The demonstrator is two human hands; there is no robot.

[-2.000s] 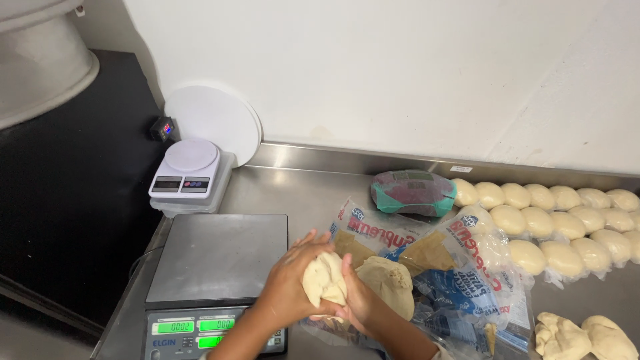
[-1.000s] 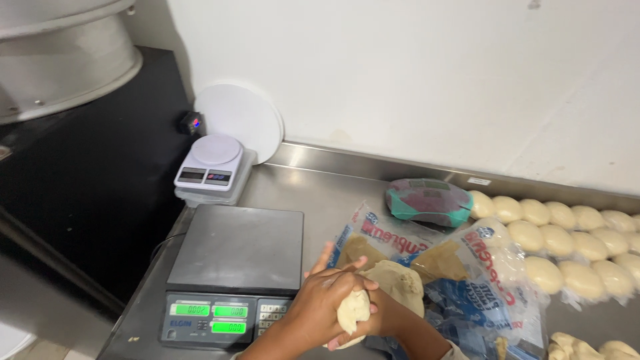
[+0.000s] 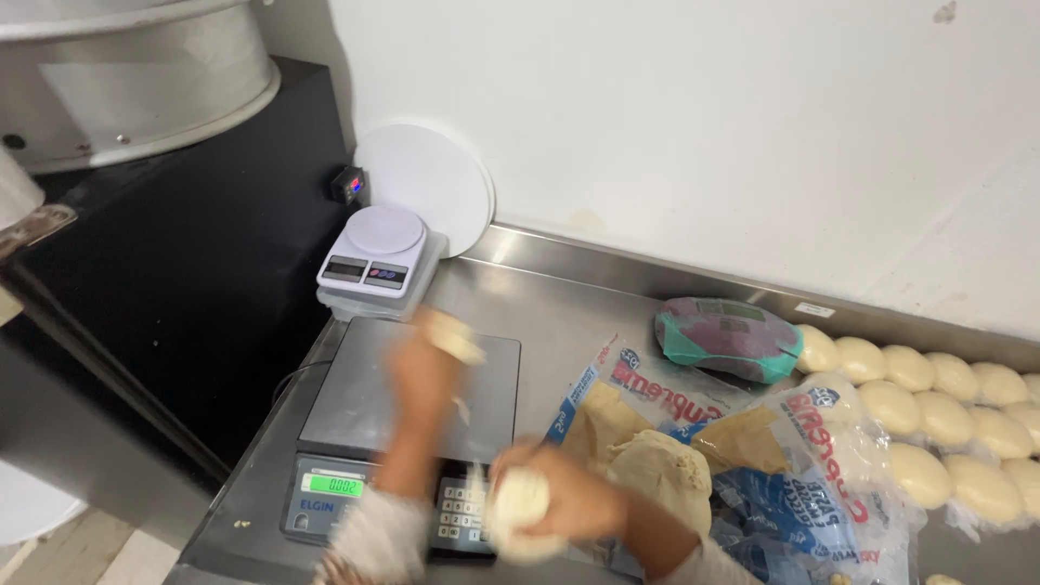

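My left hand (image 3: 429,366), blurred by motion, is over the grey platform of an Elgin digital scale (image 3: 341,398) and holds a small piece of pale dough (image 3: 453,336). Beside the scale's keypad, my right hand (image 3: 561,487) grips a larger lump of dough (image 3: 522,508). Thin strands of dough show between the two hands. A big mass of dough (image 3: 662,475) rests on printed plastic bags (image 3: 812,471) just right of my right hand. The scale's lit display reads 0.002.
Rows of smooth dough balls (image 3: 942,414) lie at the right, next to a wrapped purple and green package (image 3: 729,337). A small white kitchen scale (image 3: 378,252) and a round white disc (image 3: 426,187) are at the back left. A black cabinet (image 3: 187,244) borders the steel table (image 3: 561,301).
The hands were together around one lump of dough; now they are apart, each with dough. My left hand has moved over the scale platform.
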